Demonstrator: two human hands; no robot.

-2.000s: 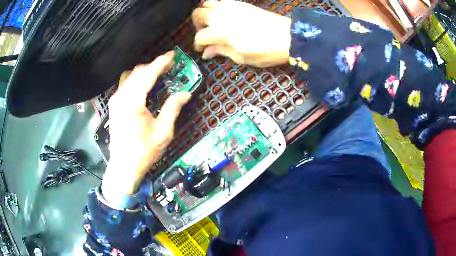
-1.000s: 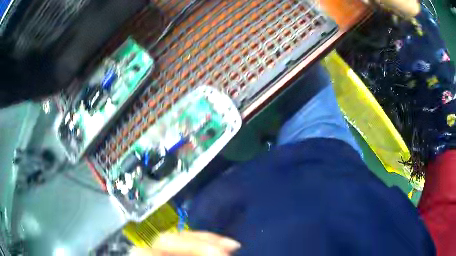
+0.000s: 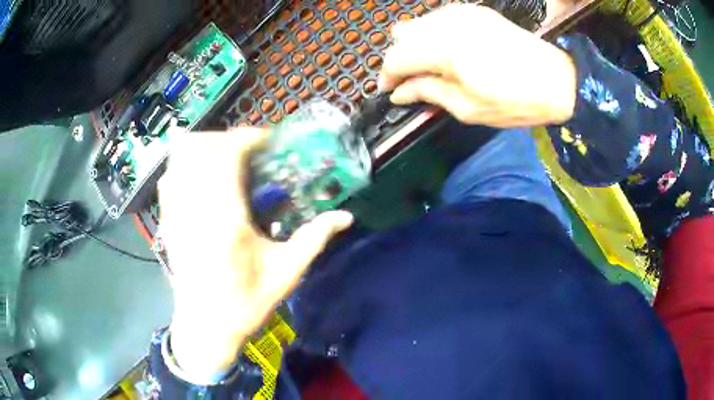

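Observation:
My left hand (image 3: 223,234) grips a housing half (image 3: 362,160) with a green circuit board (image 3: 309,160) in it, tilted and blurred, above the near edge of the mat. My right hand (image 3: 477,66) is just right of it, fingers closed on a black cord; its dark end shows blurred below the fingertips, and black coils (image 3: 528,12) show behind the hand. A second housing half (image 3: 117,211) with a green board (image 3: 219,66), blue capacitor (image 3: 176,84) and black block lies at the mat's left side. My left hand hides part of the held board.
The dark perforated mat (image 3: 313,51) lies over the orange tray. The black fume hood (image 3: 78,70) covers the upper left. A bundled black cord (image 3: 59,226) lies on the green bench (image 3: 102,297). A yellow crate (image 3: 591,207) stands right of the lap, a yellow basket (image 3: 270,344) below the bench edge.
My left hand has come up from the bottom edge and grasped and tilted the nearer housing. My right hand has come back from the upper right over the mat, with a black cord.

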